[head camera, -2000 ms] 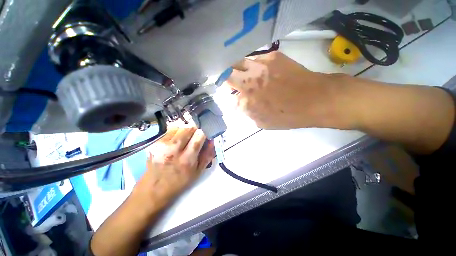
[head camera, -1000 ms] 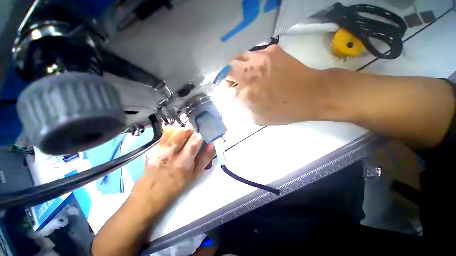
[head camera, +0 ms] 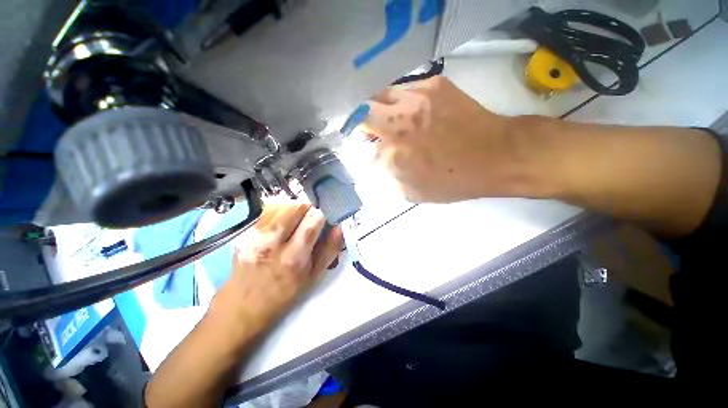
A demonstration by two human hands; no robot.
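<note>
My left hand [head camera: 271, 251] lies on the table with its fingertips by the presser foot and needle [head camera: 275, 182]; glare and the machine hide what is under them. My right hand [head camera: 435, 139] is curled right of the needle, around what looks like small dark thread snips [head camera: 423, 74], mostly hidden; a blue bit shows at its fingertips. A narrow pale strip [head camera: 350, 236] comes from under the grey guide [head camera: 337, 199], beside my left fingers. A dark cord [head camera: 399, 292] continues from it to the table edge.
The sewing machine head [head camera: 319, 56], its ribbed knob [head camera: 132, 167] and a curved metal guard [head camera: 160, 267] fill the upper left. Black-handled shears [head camera: 615, 56] and a yellow disc [head camera: 551, 72] lie at upper right. Light-blue panels [head camera: 177, 279] lie at left.
The camera view has shifted slightly, so the knob appears in a different place. Both hands, the strip and the dark cord stay nearly the same.
</note>
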